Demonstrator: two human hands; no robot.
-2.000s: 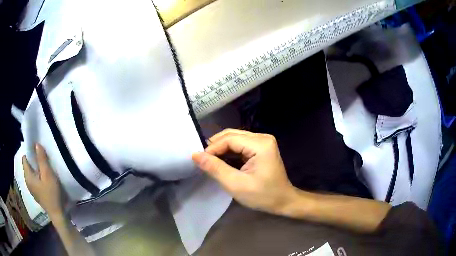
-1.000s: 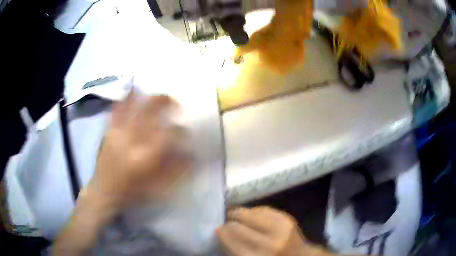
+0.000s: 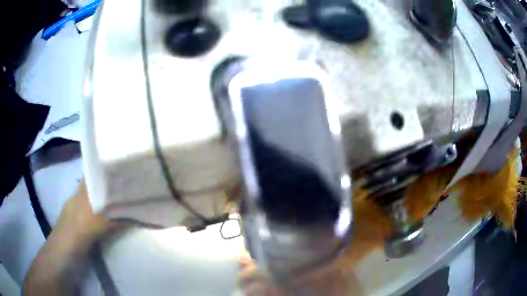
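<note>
A white garment panel (image 3: pixel 156 266) with black stripes lies under and left of the sewing machine head (image 3: pixel 121 127), which fills most of the view up close. My left hand (image 3: pixel 81 214) is at the lower left, its wrist over the panel and its fingers hidden behind the machine head. My right hand (image 3: pixel 306 280) is at the bottom centre, blurred, mostly hidden behind a shiny metal part (image 3: pixel 289 167) of the machine and cut off by the lower edge. What its fingers do cannot be seen. The needle area is hidden.
Orange-yellow shaggy cloth (image 3: pixel 491 193) hangs from the machine on the right, near a round silver knob (image 3: pixel 403 240). Dark knobs (image 3: pixel 192 36) sit on the machine head. A blue strip (image 3: pixel 69 20) shows at the upper left.
The view has moved up and close to the machine head, which now covers the scissors and needle area. My left hand has gone from over the panel to behind the machine head.
</note>
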